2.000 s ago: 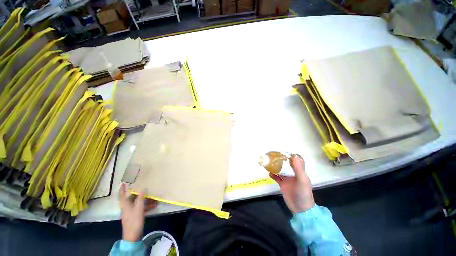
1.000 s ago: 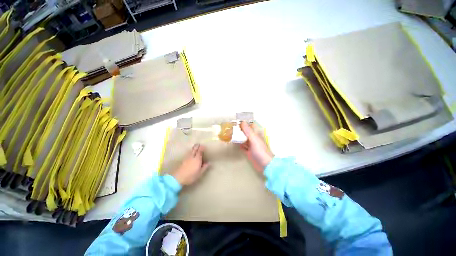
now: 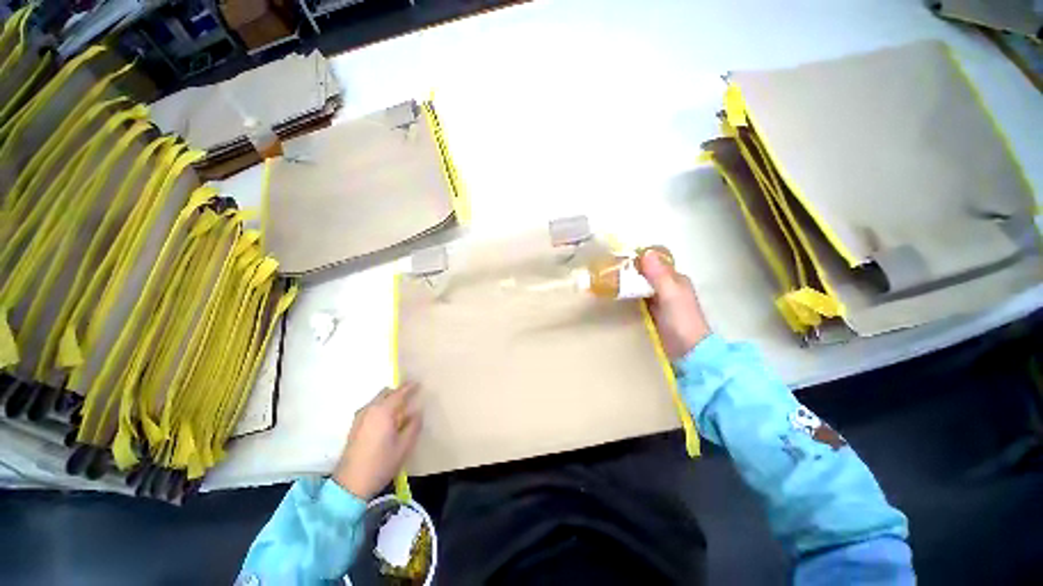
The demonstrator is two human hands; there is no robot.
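Note:
A taupe bag panel (image 3: 526, 366) lies flat in front of me, with yellow down its left and right sides and two grey-brown tabs (image 3: 568, 231) at its far edge. My right hand (image 3: 677, 303) holds the glue bottle (image 3: 618, 277) on its side above the panel's upper right part, its pale nozzle pointing left. My left hand (image 3: 383, 441) rests at the panel's lower left edge, fingers loosely bent; whether it pinches the edge is hard to tell. A yellow end tab (image 3: 691, 437) hangs past the near right corner.
A fanned pile (image 3: 172, 309) fills the left. Panel stacks lie at far left (image 3: 360, 189) and right (image 3: 892, 172). A taupe pile (image 3: 246, 103) sits behind. A crumpled white wad (image 3: 325, 325) lies left of the panel. A waste tub (image 3: 431, 561) is below the table edge.
The panel was turned so its tabs lie at the far edge. Since the last earlier frame, my left hand has moved down to the near left edge, and my right hand has moved right with the bottle.

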